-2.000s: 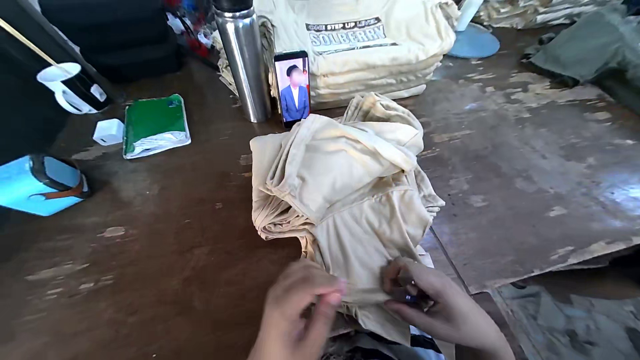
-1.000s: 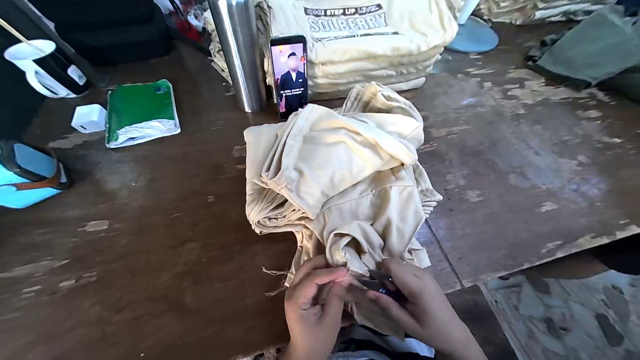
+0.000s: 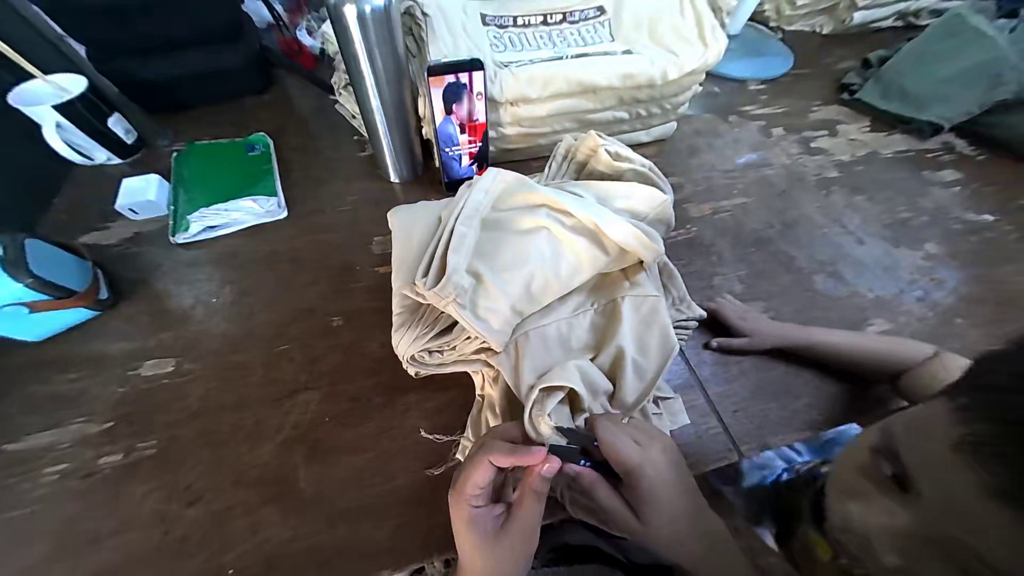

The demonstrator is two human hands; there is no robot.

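A heap of folded cream cloth garments (image 3: 552, 264) lies on the brown table, its lower edge bunched near my hands. My right hand (image 3: 640, 480) grips a small dark tool (image 3: 580, 452), perhaps thread snips, whose tip is at the cloth's edge. Close beside it on the left, my left hand (image 3: 504, 488) pinches thumb and finger together at the cloth's edge; whether a thread is between them cannot be told. Loose threads (image 3: 444, 448) hang off the cloth to the left of my hands.
Another person's hand (image 3: 740, 324) rests on the table right of the heap, their head close at lower right. Behind stand a phone (image 3: 458, 124), a steel bottle (image 3: 376, 88) and stacked cream garments (image 3: 592, 88). A green packet (image 3: 226, 188), white adapter (image 3: 142, 196) and mug (image 3: 72, 120) are left.
Another person's arm and head have come into view at the right. My hands, apart two seconds ago, are now close together at the cloth's lower edge, which has become bunched.
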